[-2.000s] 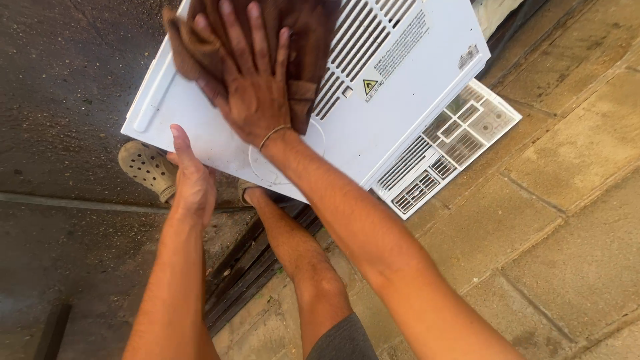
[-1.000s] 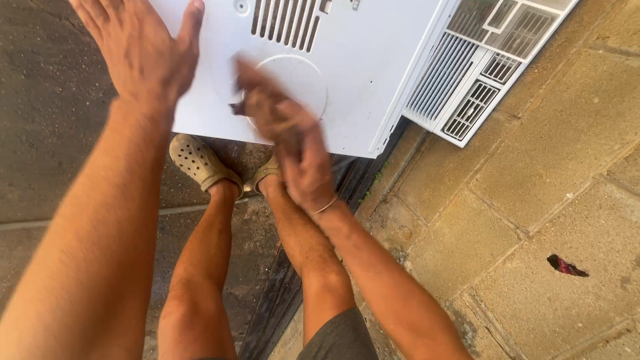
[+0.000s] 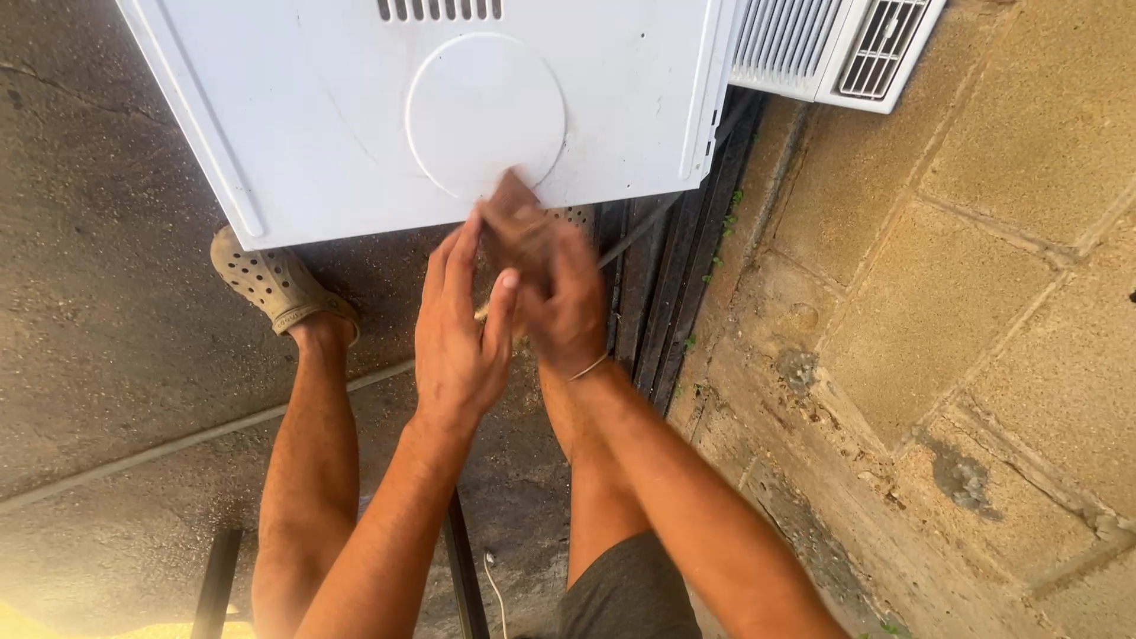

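A white metal appliance panel (image 3: 355,115) with vent slots and a raised circle fills the upper middle of the head view. Just below its lower edge, my right hand (image 3: 564,302) grips a brown cloth (image 3: 519,222), both blurred by motion; the cloth's upper tip overlaps the panel near the circle. My left hand (image 3: 466,328) is close beside it on the left, fingers apart and pointing up, its fingertips near the cloth. Whether they touch it cannot be told. No object shows in the left hand.
A white grilled unit (image 3: 821,53) lies against the block wall (image 3: 887,311) at the upper right. Dark metal bars (image 3: 652,293) run along the wall's foot. My feet in tan clogs (image 3: 275,280) stand by the panel's lower edge. A thin cable (image 3: 497,590) lies on the floor.
The right hand with the brown cloth has gone from the panel's slotted area to below its lower edge. The left hand has left the panel's left side and come beside the right. The view has shifted.
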